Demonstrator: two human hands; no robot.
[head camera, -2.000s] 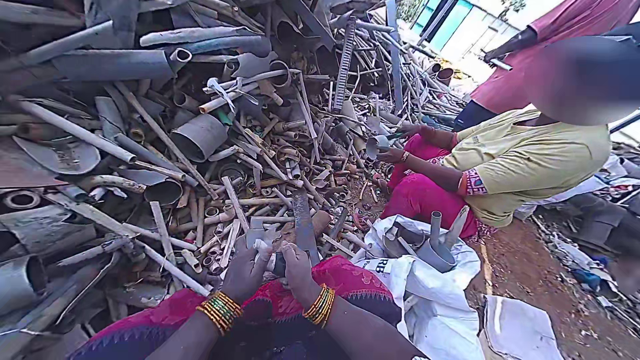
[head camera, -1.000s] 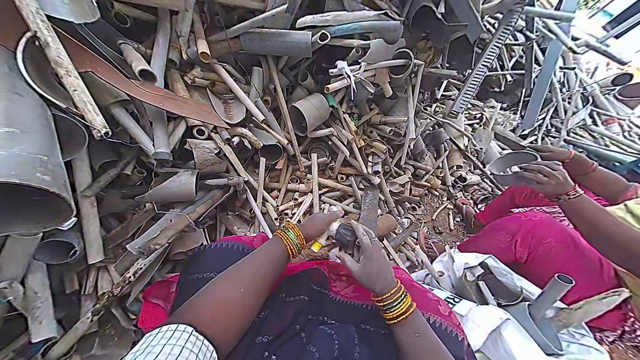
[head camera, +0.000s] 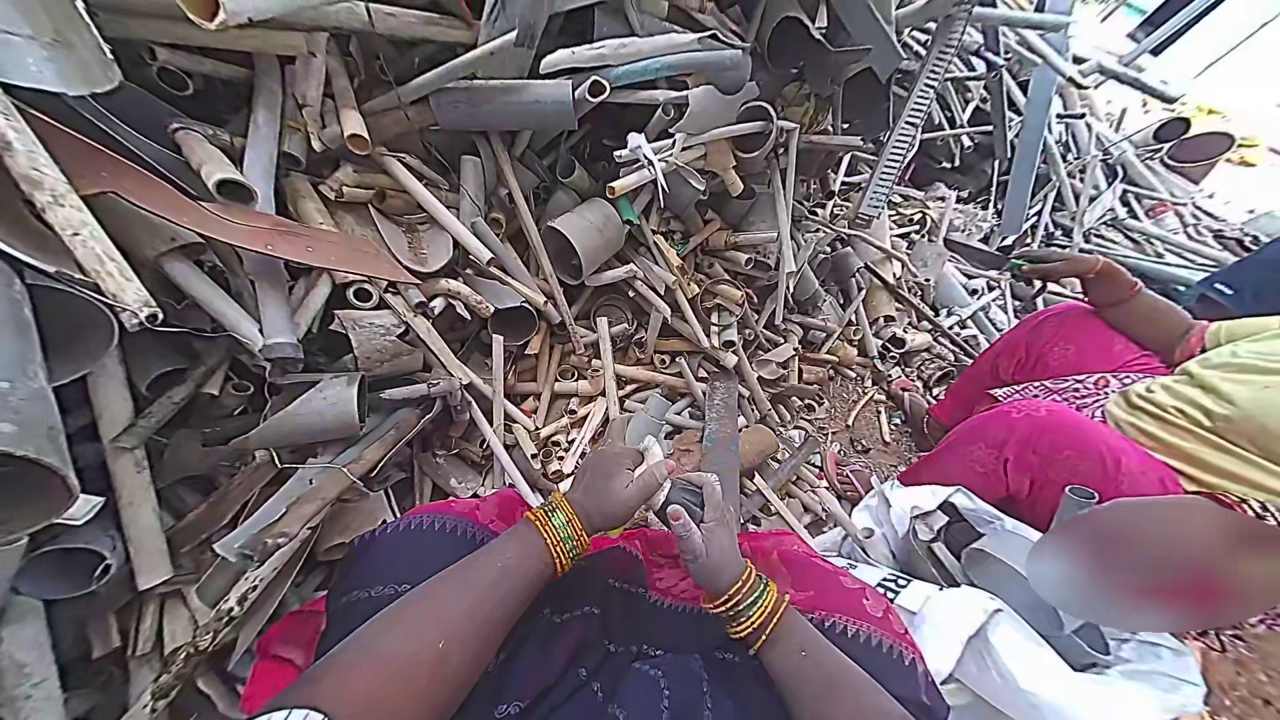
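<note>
My left hand, with yellow and green bangles at the wrist, grips a pale object whose kind I cannot tell. My right hand is closed around a dark rounded piece that touches or adjoins the pale one; whether they are one item is unclear. Just beyond my right hand, a flat rusty metal blade or bar stands up from near my lap. A brown rounded piece lies close to the blade's right side. Short scrap pipe pieces lie in front of both hands.
A large heap of scrap plastic pipes fills the front and left. A brown strip crosses the left side. At right, a white sack holds grey pipe pieces, and a seated person's hand holds a dark blade-like tool.
The person at right held a grey curved piece one second ago; now that hand is on a dark tool. My hands stay close together at the held object. The view has shifted.
</note>
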